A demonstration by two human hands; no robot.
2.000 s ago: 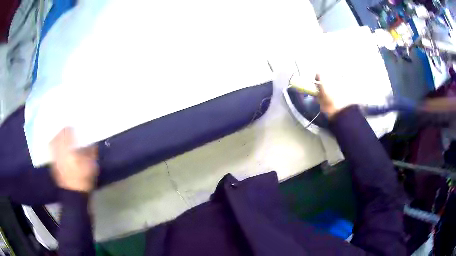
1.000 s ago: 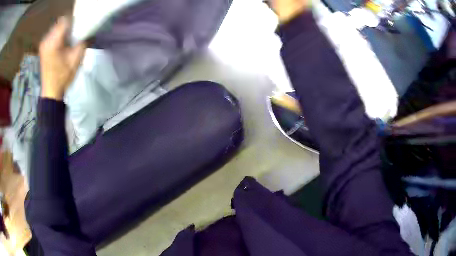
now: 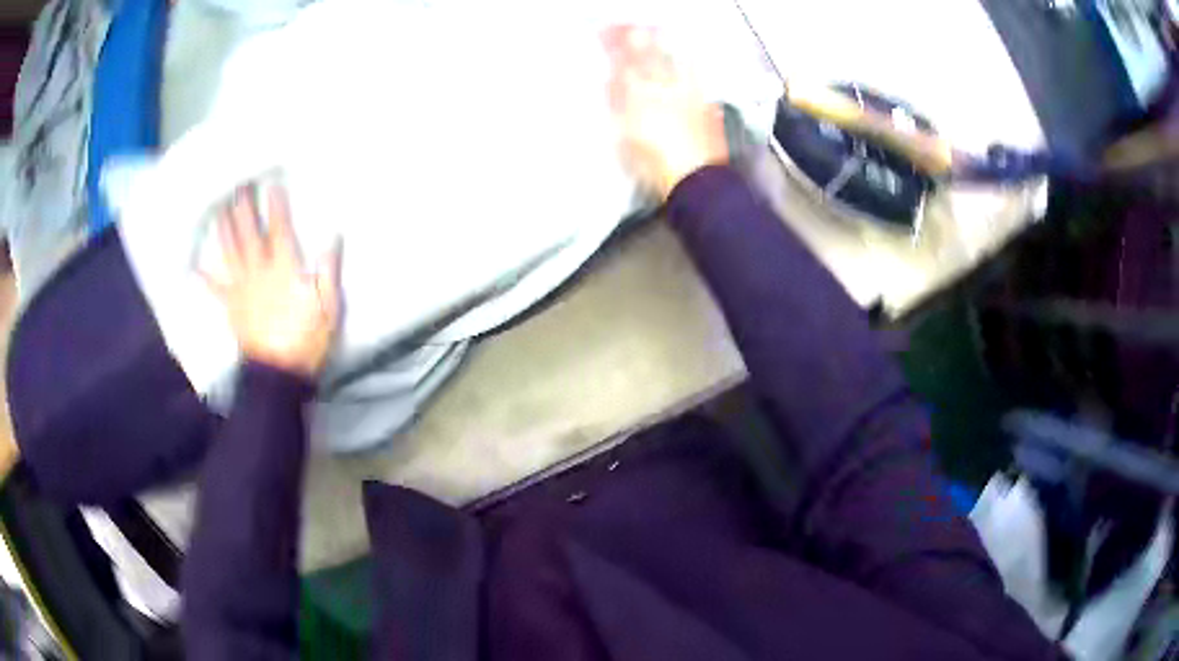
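A pale, nearly white garment (image 3: 453,168) lies draped over the dark padded pressing form (image 3: 97,375), whose rounded left end shows bare. Its near edge hangs in folds over the form's front side. My left hand (image 3: 278,284) lies flat on the garment's left part with fingers spread. My right hand (image 3: 659,116) lies flat on its right part, fingers apart and somewhat blurred. The black steam iron (image 3: 853,162) with its tan handle stands right of the garment, with no hand on it.
The off-white padded table cover (image 3: 569,387) shows in front of the form. A blue bar (image 3: 123,97) and crumpled pale cloth (image 3: 49,168) are at the far left. The iron's hose (image 3: 1034,164) runs off right. Green floor (image 3: 937,400) and white cloth (image 3: 1015,542) show at lower right.
The garment, lifted off the form a second ago, now lies over it. Both hands have come down onto the cloth. My right hand let go of the iron between the first two frames.
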